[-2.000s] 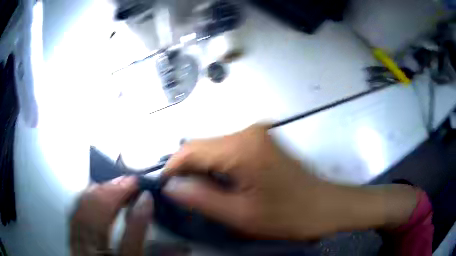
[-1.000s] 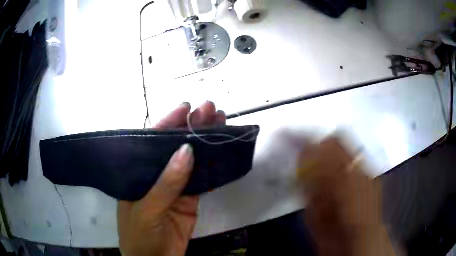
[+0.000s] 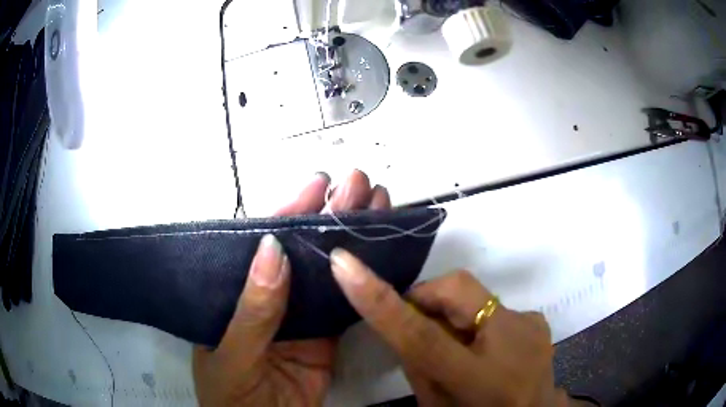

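A dark denim waistband piece lies across my left hand, its thumb on the front and fingertips showing above the top edge. A pale stitch line runs near that edge, and loose pale thread loops over the right end. My right hand, with a gold ring, is closed at the piece's lower right. A thin shaft runs from its index fingertip towards the stitch line; a bit of yellow handle shows under the fingers. Most of the tool is hidden.
Behind the piece are the needle plate, a round bed cover and a white ribbed knob. A dark waistband bundle lies at left, a dark cloth at top right. Small metal snips (?) lie at far right.
The yellow-handled tool left the bed's right side and is now in my right hand. That hand moved in from the right onto the denim. My left hand holds the piece opened flat to view.
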